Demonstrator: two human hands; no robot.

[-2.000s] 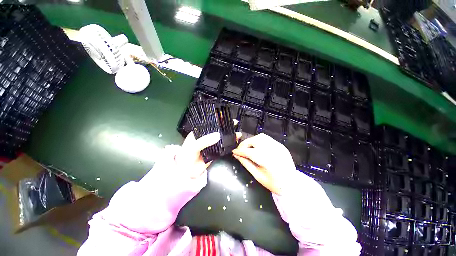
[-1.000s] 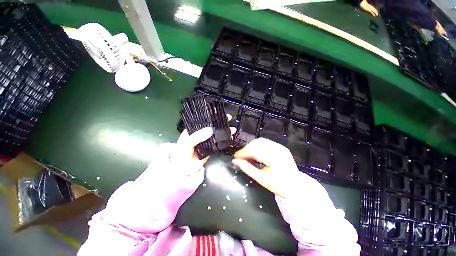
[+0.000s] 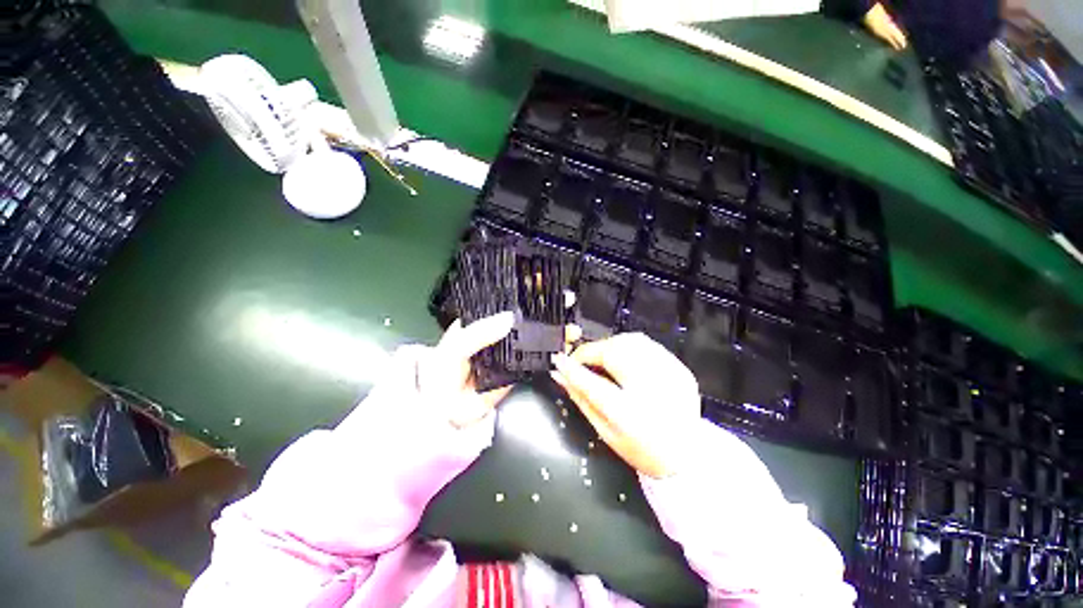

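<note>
My left hand [image 3: 475, 356] grips a fanned stack of thin black plastic frames [image 3: 508, 291], with its thumb on top and fingertips showing at the right edge. Something yellowish shows through the opening of the top frame. My right hand [image 3: 624, 386] is at the lower right corner of the stack, thumb and forefinger pinched together there. Whether a tiny piece is between the fingertips is too small to tell. A large black blister tray [image 3: 701, 232] lies beyond the hands, partly under the stack. Small whitish scraps [image 3: 546, 475] lie on the green bench below the hands.
A white desk fan [image 3: 323, 184] and a post [image 3: 356, 71] stand at the back left. Black trays are piled at far left [image 3: 71, 178] and right [image 3: 986, 439]. An open box [image 3: 131, 487] is at lower left. Another person's sleeve and hand [image 3: 885, 24] show at upper right.
The stack has turned a little and its top frame faces up more. My right fingertips have moved back to its lower corner. More scraps lie below. The view has shifted slightly.
</note>
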